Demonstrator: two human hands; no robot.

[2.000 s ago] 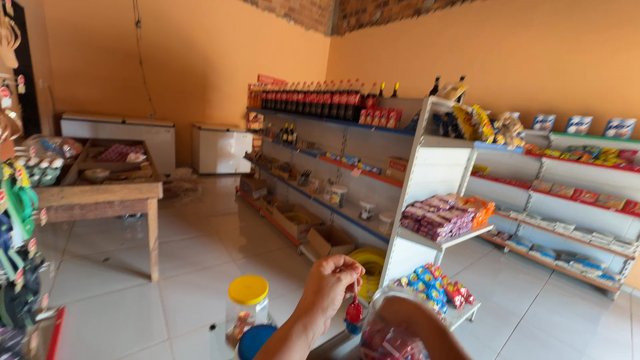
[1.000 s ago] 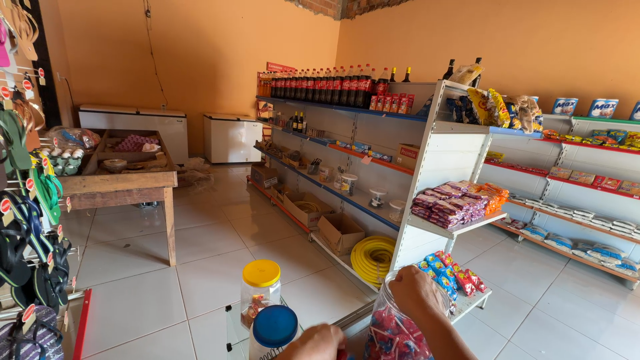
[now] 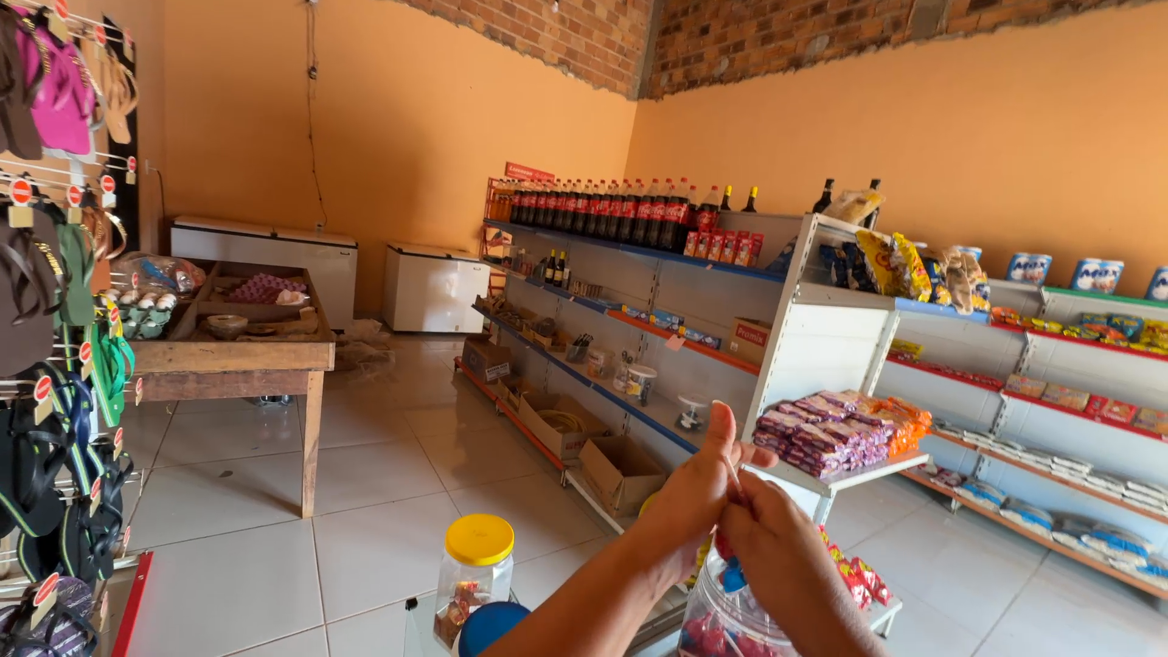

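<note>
My left hand [image 3: 698, 493] and my right hand [image 3: 766, 529] meet above a clear plastic jar [image 3: 730, 616] of red-wrapped lollipops. Between them is a lollipop [image 3: 735, 479], its thin stick showing at my left fingers. My right fingers close around its lower part. A blue and red wrapper shows just below my right hand, at the jar's mouth. Left of my forearms stands a clear jar with a yellow lid [image 3: 479, 540], partly filled with wrapped sweets. Beside it, a blue lid [image 3: 493, 628] is partly hidden by my left forearm.
A shelf unit [image 3: 630, 246] with cola bottles and cardboard boxes stands ahead. Packets in purple wrapping [image 3: 817, 429] lie on its end shelf. Flip-flops [image 3: 64, 456] hang at the left, near a wooden table [image 3: 228, 356] with eggs. More stocked shelves [image 3: 1077, 392] line the right wall.
My hands were apart one second ago, the right one at the jar's mouth; now they are together above it, with a lollipop stick between them. The view has tilted up.
</note>
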